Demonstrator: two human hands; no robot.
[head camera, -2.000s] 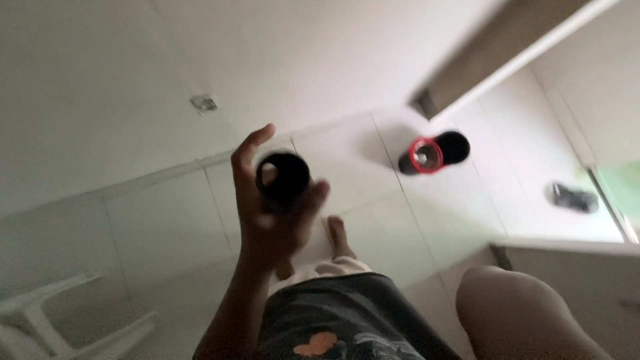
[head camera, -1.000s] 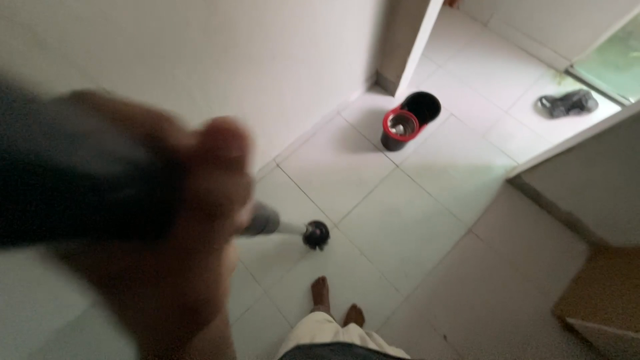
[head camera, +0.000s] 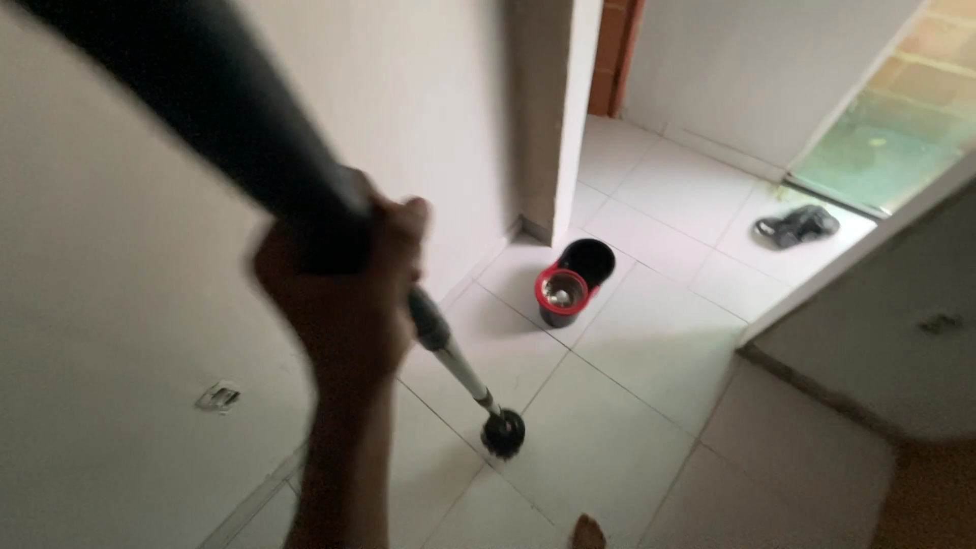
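Note:
My left hand (head camera: 343, 267) is closed around the thick dark grip of a long pole (head camera: 236, 122), blurred close to the camera. The pole slants from the upper left down to the right, with a dark collar and a pale lower shaft (head camera: 461, 374). At its lower end a small round black mop head (head camera: 503, 433) is at the tiled floor. Beyond it stands a black two-part mop bucket (head camera: 587, 261) with a red-rimmed wringer basket (head camera: 562, 293). My right hand is out of view.
A white wall (head camera: 152, 229) with a socket box (head camera: 219, 397) runs along the left, ending at a wall edge (head camera: 568, 122). A low partition (head camera: 877, 320) stands at right. Dark crumpled items (head camera: 797, 226) lie near a glass panel (head camera: 869, 160). My foot (head camera: 587, 532) shows below.
Two seconds ago the pole was seen nearly end-on in my left hand; now it slants across the view. The view has shifted, and the doorway area shows more.

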